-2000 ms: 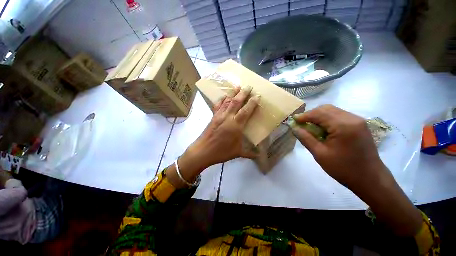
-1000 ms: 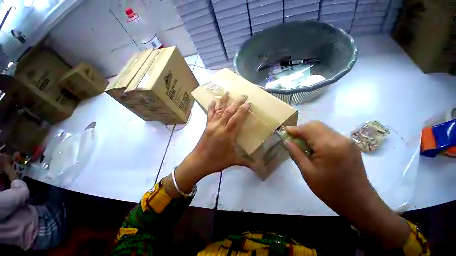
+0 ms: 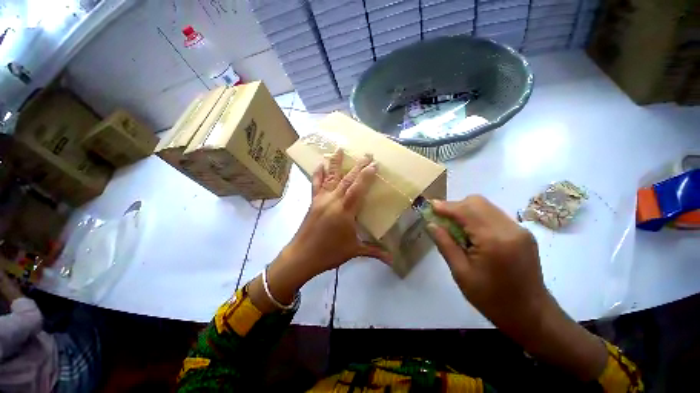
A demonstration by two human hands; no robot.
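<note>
A brown shipping carton [image 3: 384, 165] stands on the white table in front of me, turned at an angle, with clear tape [image 3: 322, 143] on its top. My left hand [image 3: 328, 219] lies spread over the top and near side of the carton, pressing on it. My right hand [image 3: 495, 253] is closed on a box cutter [image 3: 447, 228] with a yellow-green handle. The cutter's tip is at the top right edge of the carton, at the tape seam. The blade itself is hardly visible.
A grey-green basket [image 3: 518, 84] with items inside stands behind the carton. Two brown cartons [image 3: 257, 142] stand at the left. A crumpled tan bag [image 3: 556, 205] and a blue and orange object [image 3: 675, 201] lie right. A clear plastic bag [image 3: 96, 246] and a person's sleeve [image 3: 21, 326] are far left.
The cutter in my right hand has moved slightly left at the carton's edge. The carton has shifted slightly left and down in view. The tan bag shows more fully.
</note>
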